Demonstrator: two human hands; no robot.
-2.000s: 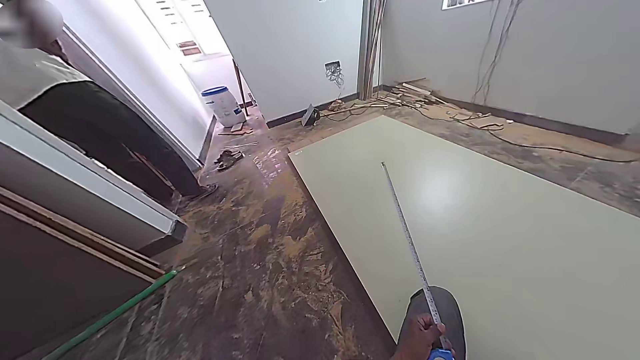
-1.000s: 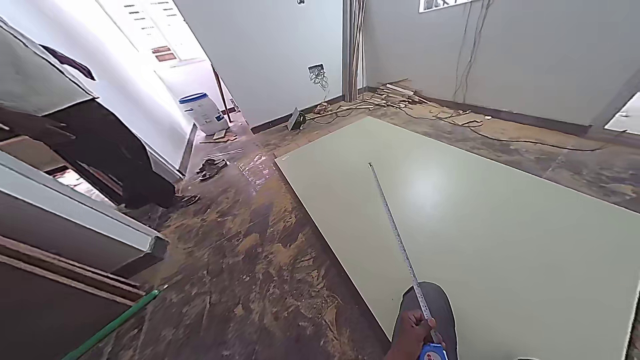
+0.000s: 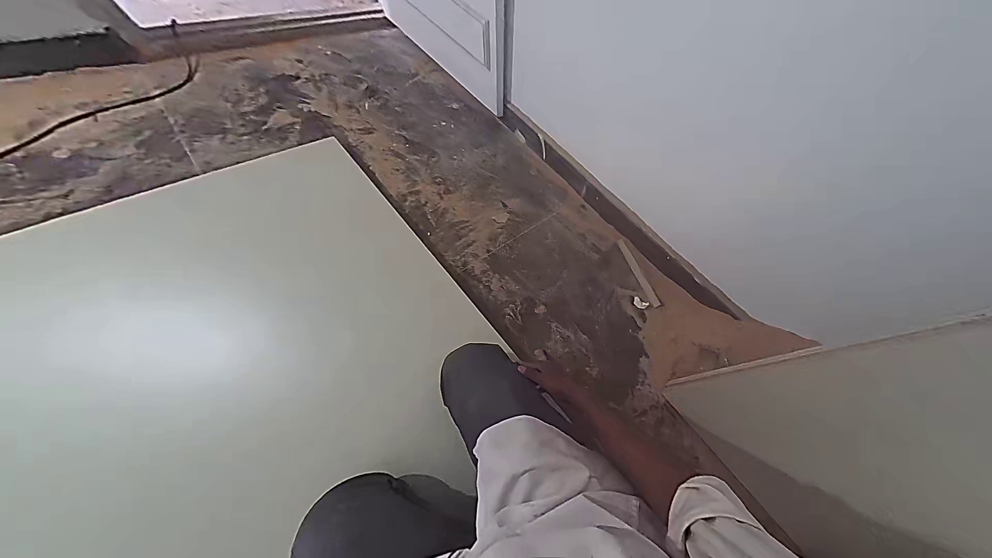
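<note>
A large pale green sheet panel (image 3: 256, 325) lies flat on the floor, with my dark-trousered knees on it. Beside my right knee, my right hand (image 3: 546, 377) reaches down to the panel's right edge. Its fingertips are at or close to that edge; the knee and poor detail hide the rest of the grip. A small pale strip shows between the hand and my leg, too unclear to name. My left hand is out of view, and no tape measure can be seen.
A dark cable (image 3: 116, 107) lies on the dusty floor (image 3: 496, 194) at upper left. A short wood offcut (image 3: 640, 275) rests near the white wall (image 3: 736, 155). Another pale panel (image 3: 868, 418) stands or lies at lower right. A white door (image 3: 457, 43) is at the top.
The view has swung far to the right. The hand with the extended tape measure, seen over the panel before, has left the frame, as has the other person. My right hand now shows at the panel's edge.
</note>
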